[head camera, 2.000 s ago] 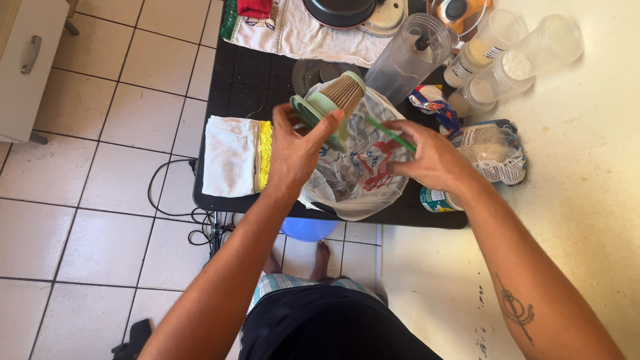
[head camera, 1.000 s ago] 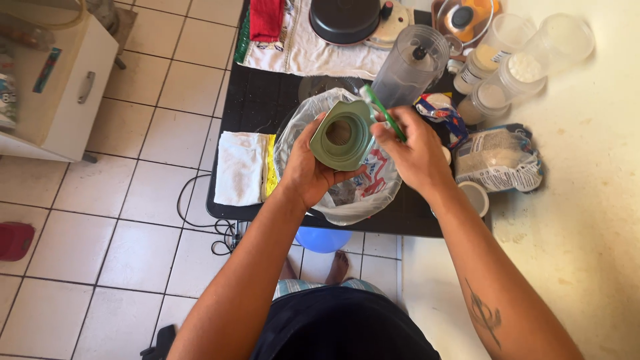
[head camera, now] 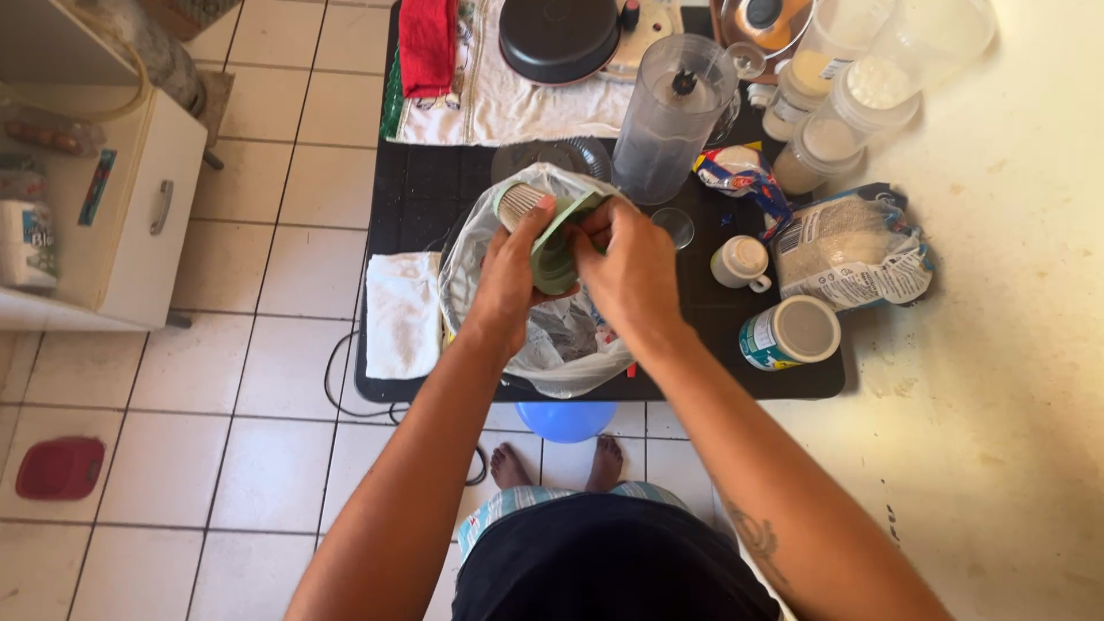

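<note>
My left hand (head camera: 509, 272) grips a green cup-shaped filter part (head camera: 555, 259) with a pleated section (head camera: 520, 203) at its upper left end. The part is tilted over a bin lined with a white plastic bag (head camera: 552, 379). My right hand (head camera: 625, 259) is at the part's rim, fingers bent inward; they hide whatever they hold, and only a dark green edge shows beside them. Crumpled waste (head camera: 565, 332) lies in the bag below.
Behind the bin stands a clear plastic canister (head camera: 673, 121). To the right are a small white mug (head camera: 740, 262), a lidded tin (head camera: 789, 333), a plastic food bag (head camera: 854, 246) and several jars. A white cloth (head camera: 403, 315) lies left, a black pan (head camera: 559, 39) at the back.
The green part's opening faced up toward me a second ago; now it is tilted, with the pleated section showing. My right hand has moved from beside it onto its rim. The green stick no longer shows clearly.
</note>
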